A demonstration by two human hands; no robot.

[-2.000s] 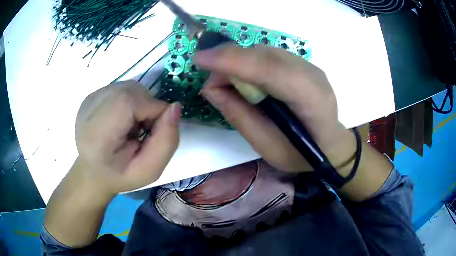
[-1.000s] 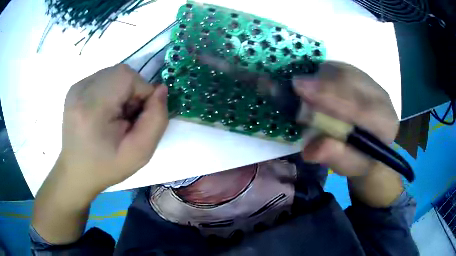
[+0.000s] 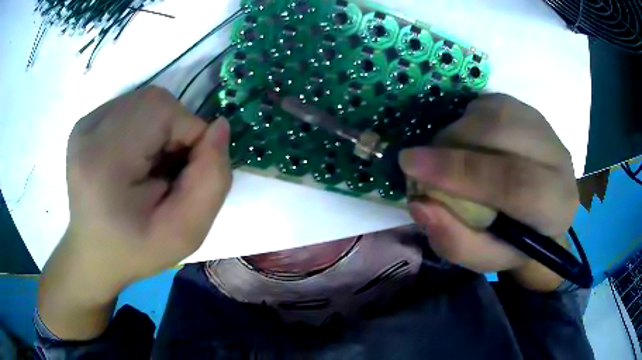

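The green PCB panel [image 3: 366, 67] lies on the white paper, with rows of round units and shiny silver dots. My right hand [image 3: 493, 183] holds the soldering iron [image 3: 457, 207] over the panel's lower right; its barrel points up and left over the panel, slightly blurred. My left hand [image 3: 151, 179] is at the panel's lower left edge, thumb and forefinger pinched together. Whether a wire is between those fingertips cannot be seen. Dark lead wires [image 3: 190, 50] run from the panel's left side down behind my left hand.
A loose bundle of dark green wires [image 3: 91, 15] lies at the upper left of the white paper [image 3: 310, 221]. A black round guard with concentric rings [image 3: 609, 20] stands at the upper right. Blue floor shows beyond the bench edge.
My right hand with the iron has moved right, off the panel's upper left, uncovering more of the panel. My left hand has shifted slightly left. The panel sits higher and larger in view.
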